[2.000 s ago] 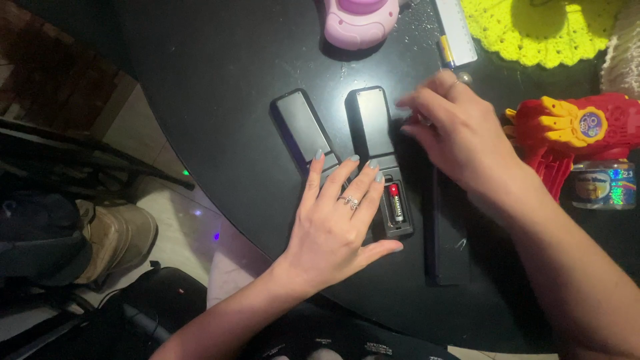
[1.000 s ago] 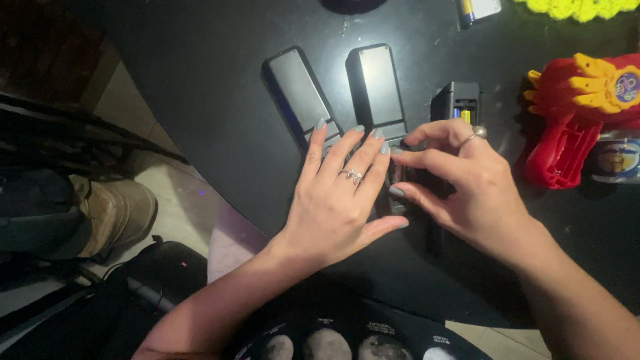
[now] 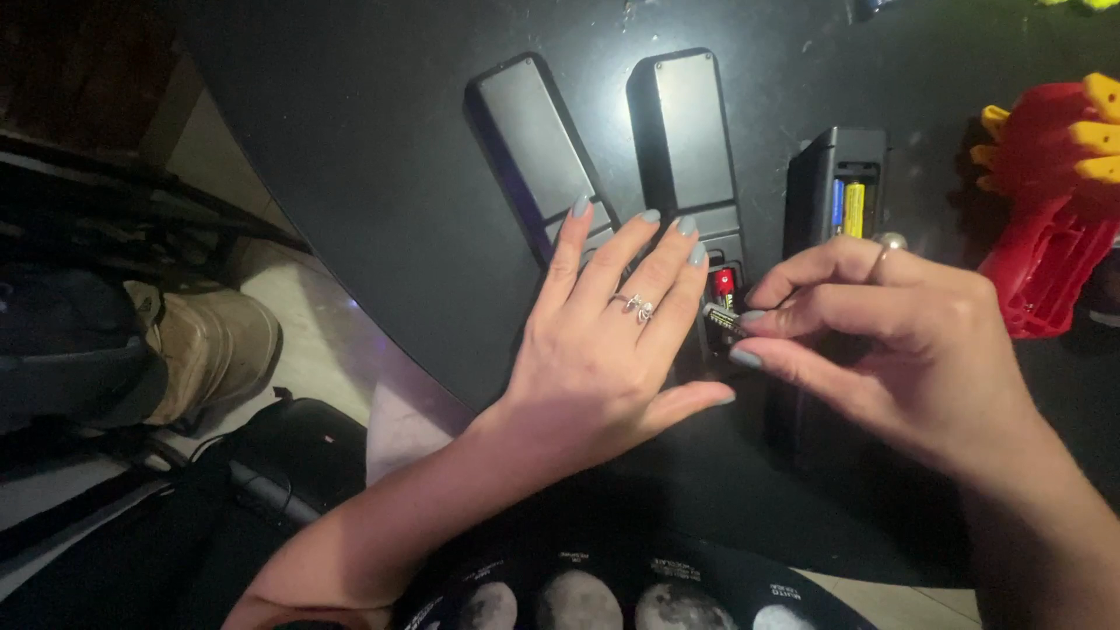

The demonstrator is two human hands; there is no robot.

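Note:
Two dark remote-like devices, a left one (image 3: 538, 140) and a right one (image 3: 691, 131), lie face down on the black table (image 3: 394, 175). My left hand (image 3: 612, 332) rests flat across their lower parts, fingers spread. Between thumb and fingertips, my right hand (image 3: 866, 332) pinches a small cylindrical battery (image 3: 722, 317), held at a slant over the right device's battery compartment. A red-ended battery (image 3: 724, 284) shows in that compartment, partly covered by my fingers. Just beyond my right hand stands a black box-shaped device (image 3: 814, 175) with a blue battery (image 3: 837, 203) and a yellow battery (image 3: 854, 208) in its slot.
A red and yellow plastic toy (image 3: 1041, 219) lies at the right. The table's curved edge runs down the left side, with a tan and black bag (image 3: 201, 350) beyond it. Something bright yellow-green (image 3: 1081, 3) shows at the top right corner.
My right hand has come from beside the right device's upper part down to its battery compartment, and a battery now shows in its fingertips. My left hand stays on the devices. The view has shifted closer.

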